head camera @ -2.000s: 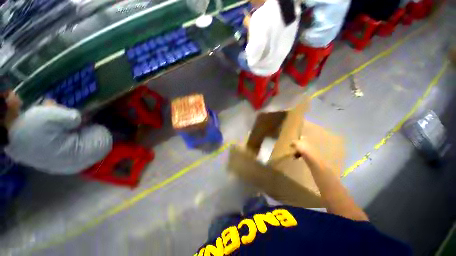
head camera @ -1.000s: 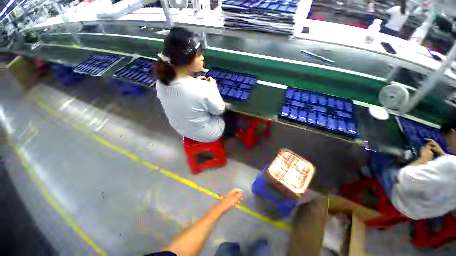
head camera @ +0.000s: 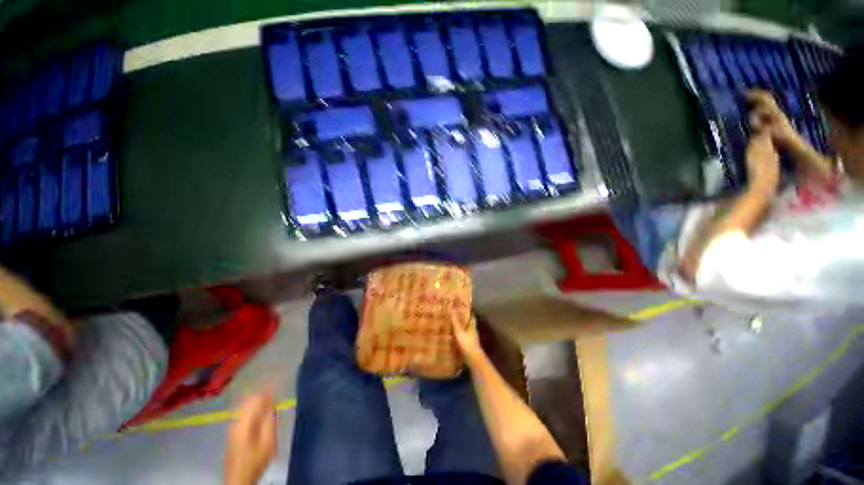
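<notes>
A stool seat with an orange-brown woven-look cover (head camera: 414, 320) lies between my legs, close to the bench's front edge. My right hand (head camera: 462, 338) is at its right edge, with the fingers on the edge. My left hand (head camera: 251, 438) is low at the left, blurred, away from the seat, with nothing visible in it. A black tray (head camera: 284, 123) filled with blue phone cases (head camera: 387, 180) lies on the bench straight ahead, in two upright rows with a sideways row between. Neither hand touches it.
More filled trays lie left (head camera: 62, 142) and right (head camera: 720, 76). A white disc (head camera: 621, 36) is on the bench. Seated people flank me, at right (head camera: 758, 237) and left (head camera: 85, 379), with red stools (head camera: 602, 251). An open carton (head camera: 597, 407) stands beside my right leg.
My view has turned and moved closer to the bench. My right hand has come onto the stool seat, which is now between my legs. My left hand is lower and left of the seat.
</notes>
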